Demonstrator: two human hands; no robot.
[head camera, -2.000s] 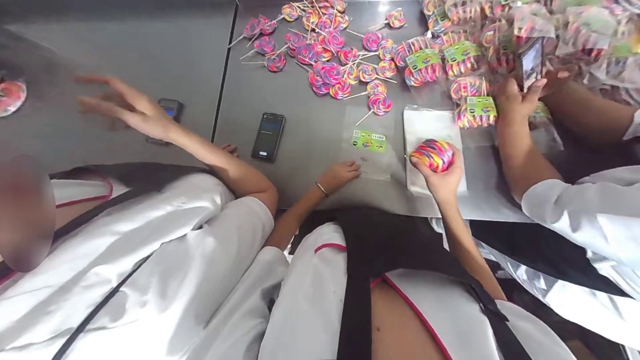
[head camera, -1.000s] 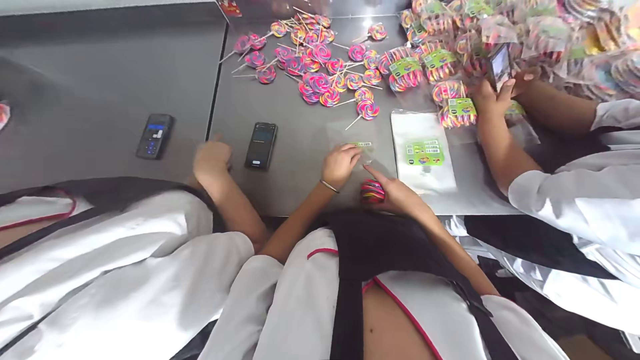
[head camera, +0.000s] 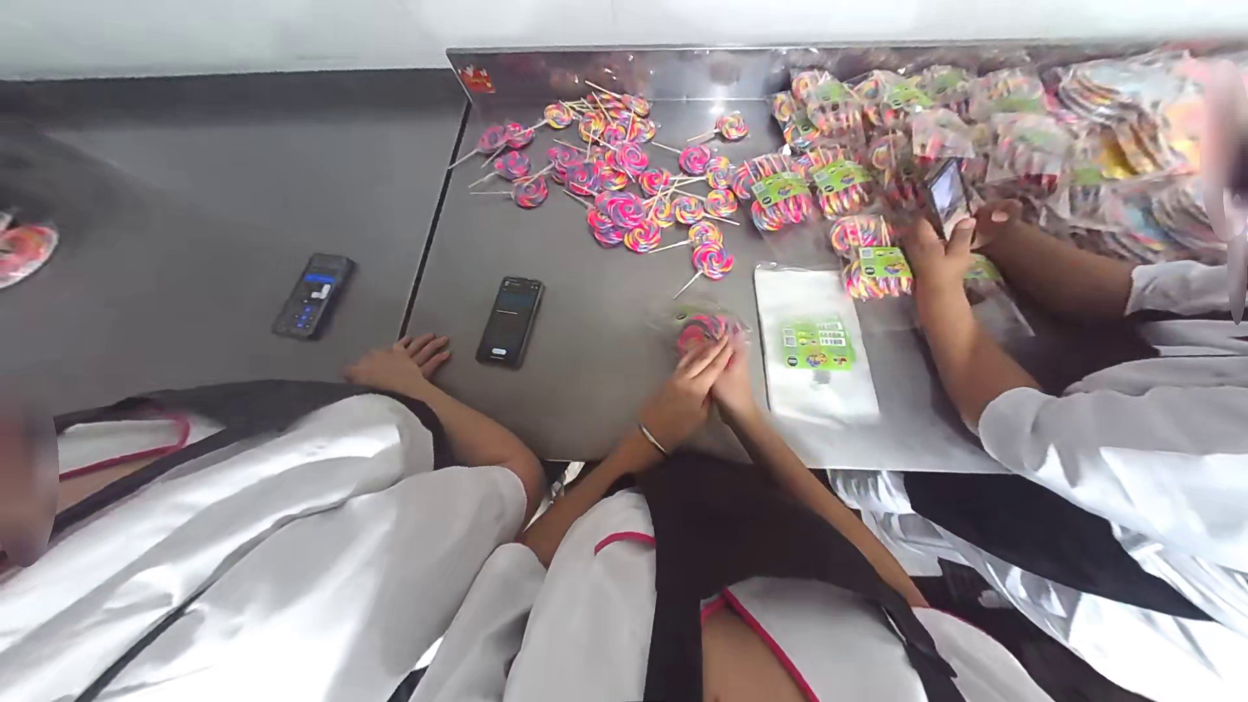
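Near the table's front edge, my left hand (head camera: 687, 395) and my right hand (head camera: 733, 380) meet over swirl lollipops (head camera: 704, 331) in a clear plastic bag. Both hands hold this bundle from its near side, the fingers overlapping. Just right of them lies a stack of clear bags (head camera: 819, 292) with a green printed label (head camera: 819, 345) on top. Beyond my hands, loose swirl lollipops (head camera: 624, 208) with white sticks are spread in a heap. Filled lollipop packs (head camera: 780, 200) with green labels lie to the right of that heap.
A black phone (head camera: 510, 322) lies left of my hands, and a dark handheld device (head camera: 314, 295) farther left. A co-worker's hand (head camera: 400, 363) rests at the table edge on the left. At right, another co-worker's hands (head camera: 941, 249) hold a phone (head camera: 948, 195) among many packs (head camera: 1033, 146).
My right hand held the lollipop bundle over the bag stack, then brought it left to my left hand. The bundle now sits in the clear bag. The left co-worker's hand has come down to the table.
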